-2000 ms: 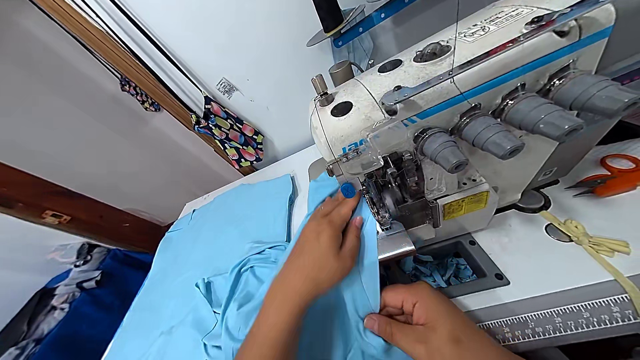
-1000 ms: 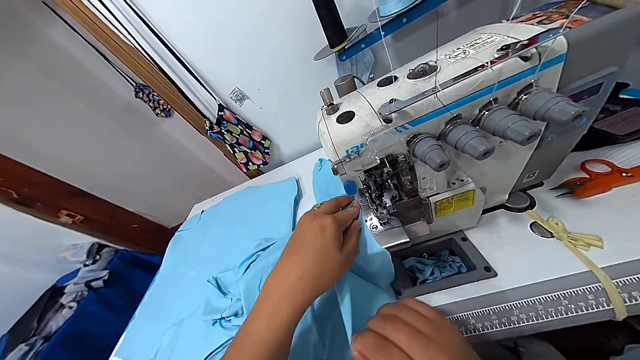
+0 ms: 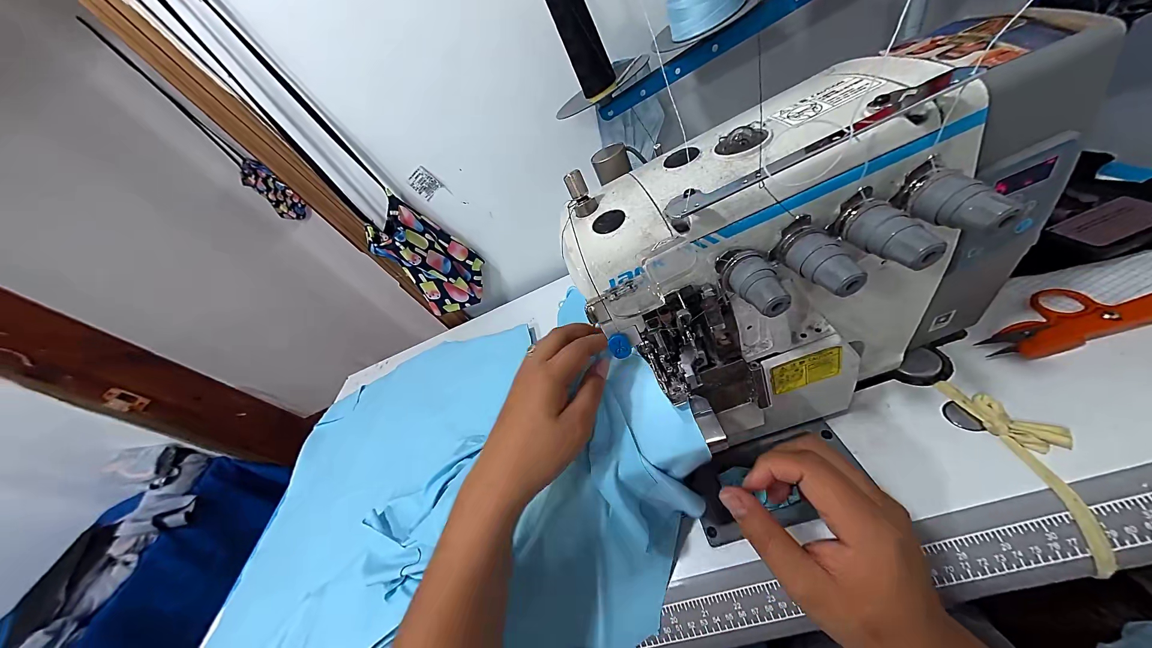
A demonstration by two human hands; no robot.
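A white Jack overlock sewing machine [image 3: 792, 207] stands on the table, its looper area uncovered. Light blue knit fabric [image 3: 414, 423] spreads over the table's left side, and one edge lies under the presser foot area. My left hand [image 3: 549, 414] rests on this fabric beside the blue knob [image 3: 619, 346], fingers bent; whether it pinches the cloth is hidden. My right hand [image 3: 837, 531] hovers over the dark scrap opening [image 3: 792, 513], right of the fabric, thumb and index finger close together. Whether something thin is between them cannot be told. Blue trimmings [image 3: 765, 486] lie in the opening.
Orange-handled thread snips [image 3: 1071, 324] and a tied yellow fabric strip [image 3: 1017, 432] lie at the right. A measuring tape [image 3: 981, 551] runs along the front edge. Thread cones [image 3: 580, 54] stand behind the machine. A printed pouch [image 3: 432, 256] hangs at the wall; dark blue cloth [image 3: 198, 549] is piled lower left.
My right hand has let go of the blue fabric it touched two seconds ago and moved to the scrap opening. My left hand remains near the blue knob.
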